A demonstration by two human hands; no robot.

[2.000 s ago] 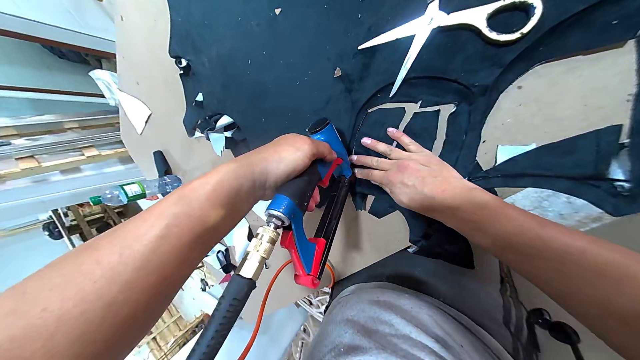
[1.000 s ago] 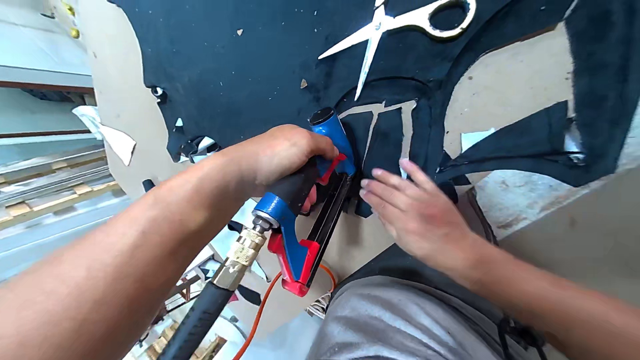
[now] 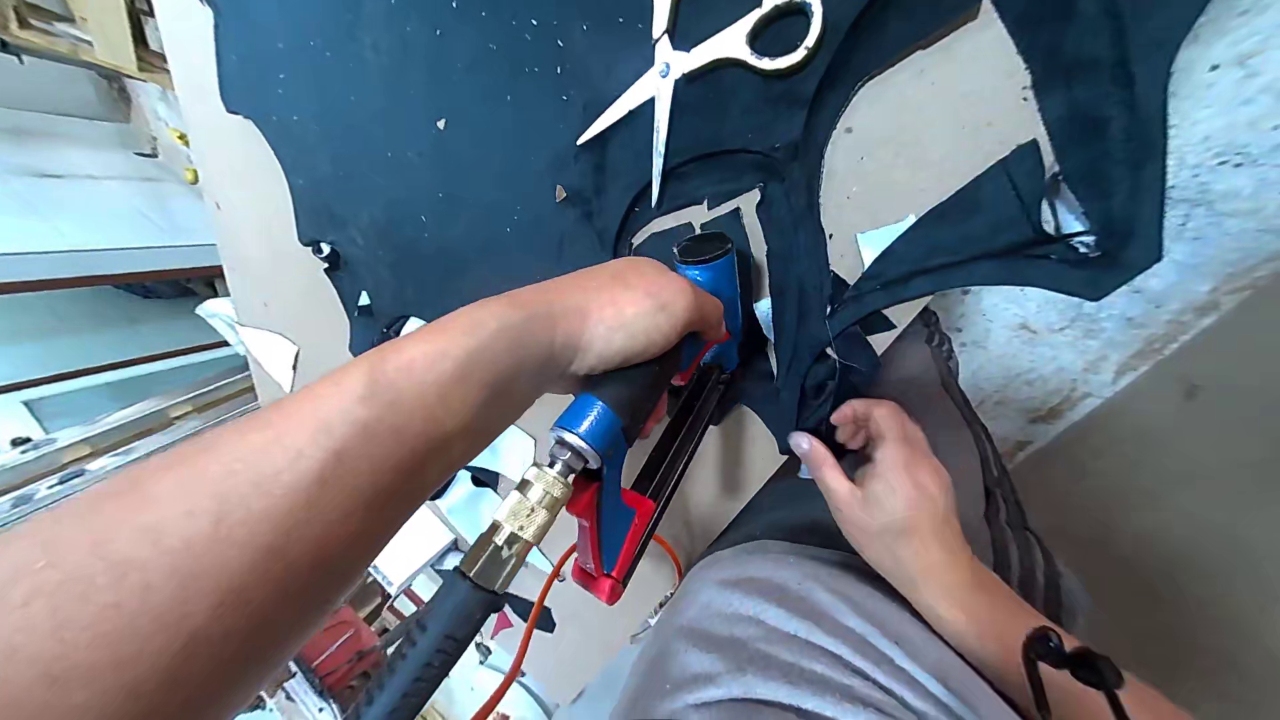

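My left hand (image 3: 650, 310) is closed around the black grip of a blue and red pneumatic stapler (image 3: 705, 290), whose head rests over a dark fabric panel (image 3: 520, 210) with cut slots. A brass coupling (image 3: 520, 525) joins the stapler to a black air hose (image 3: 430, 640). My right hand (image 3: 885, 475) is at the fabric's lower edge beside my knee, thumb and fingers apart; its contact with the cloth is partly unclear. Metal scissors (image 3: 665, 75) lie partly spread on the fabric above the stapler.
Beige board (image 3: 920, 130) shows beneath and between the dark cloth pieces. A loose-looking fabric strip (image 3: 960, 225) extends right over a whitish, stained surface (image 3: 1210, 130). An orange hose (image 3: 525, 640) runs below the stapler. Scraps and wooden pieces are at the lower left.
My right hand has moved away from beside the stapler's head, down to the fabric's lower edge. My left hand keeps hold of the stapler, whose head now covers part of the slotted area.
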